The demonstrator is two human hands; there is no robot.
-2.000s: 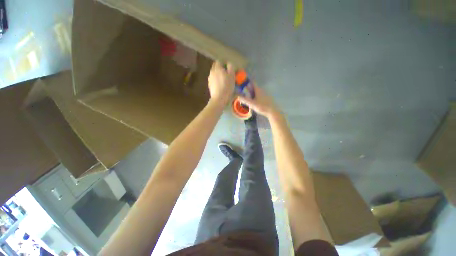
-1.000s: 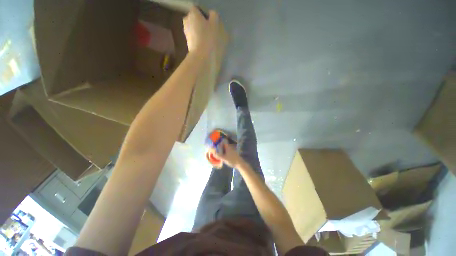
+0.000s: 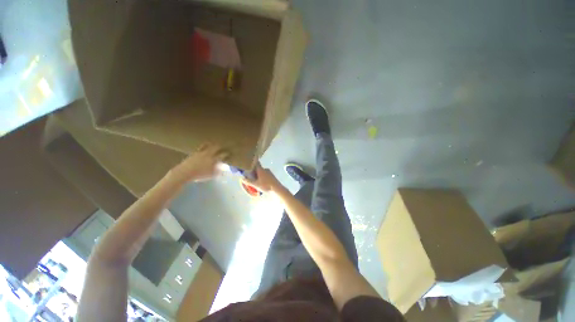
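A large open cardboard carton (image 3: 183, 126) stands in front of me at the upper left. A red and white item (image 3: 216, 49) and a small yellow item (image 3: 230, 79) lie inside it. My left hand (image 3: 205, 162) is at the carton's near edge, its fingers on the rim; it is blurred. My right hand (image 3: 263, 181) holds the tape dispenser (image 3: 251, 187) against the near corner of the carton. Its orange-red roll shows below the corner; the rest is partly hidden by the hand and carton.
Other brown cartons (image 3: 120, 157) stand at the left. A carton (image 3: 441, 233) with white plastic (image 3: 470, 286) at its end is at the lower right, beside more cardboard (image 3: 536, 242). A grey cabinet with drawers (image 3: 176, 277) is at the lower left. My feet are on the grey floor.
My left hand has moved from the carton's far right corner to its near edge. My right hand has brought the tape dispenser up to the near corner. A second foot now shows.
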